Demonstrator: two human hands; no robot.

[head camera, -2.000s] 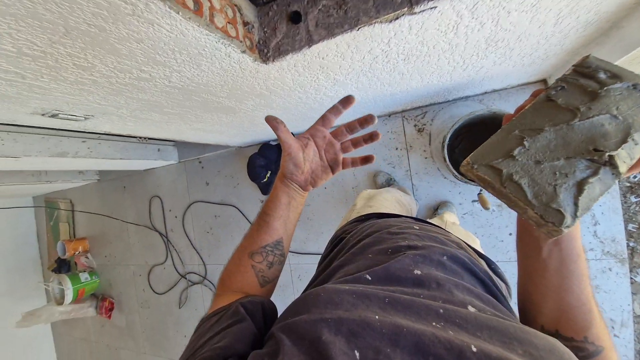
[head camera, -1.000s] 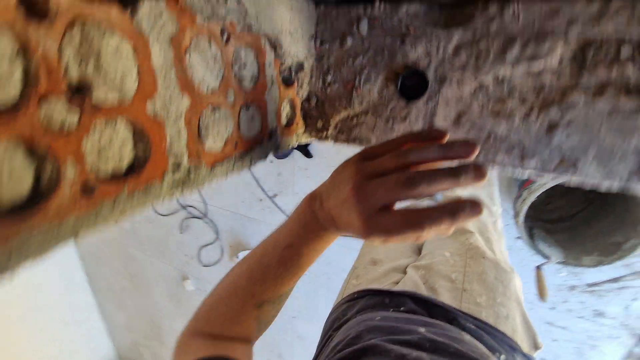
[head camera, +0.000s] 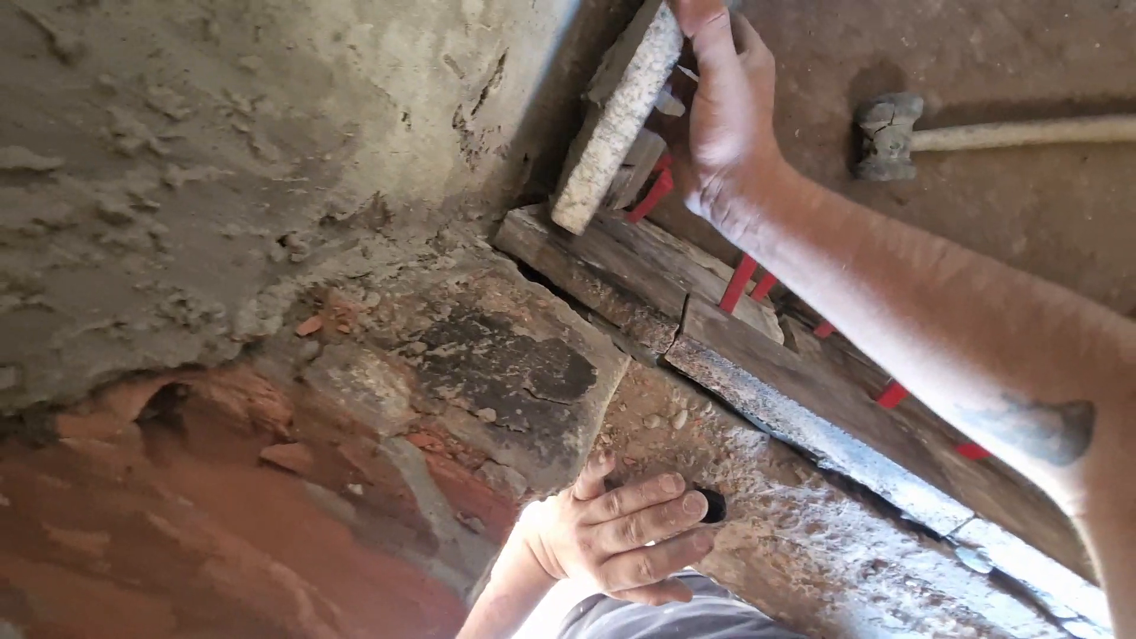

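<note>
My right hand (head camera: 732, 115), at the top right of centre, grips a stone slab (head camera: 617, 124) with a rough, pale edge. The slab stands tilted, its lower end at the inner end of a row of stone pieces (head camera: 603, 284), close to the wall. Its mortar-coated face is mostly turned from view, as are some of my right fingertips. My left hand (head camera: 626, 532) is at the bottom centre, back up and fingers a little apart, holding nothing. It is over or on the rough sill (head camera: 657, 417), beside a round dark hole (head camera: 710, 505).
Rough mortar covers the wall (head camera: 266, 115) at upper left. Broken red brick (head camera: 177, 524) lies below it. Several red plastic wedges (head camera: 738, 284) stick out along the stone row. A hammer (head camera: 887, 138) with a pale handle lies on the brown surface at upper right.
The view has moved in close over the sill. The slab, held in my right hand at the right two seconds ago, is now tilted by the wall. My left hand stays empty.
</note>
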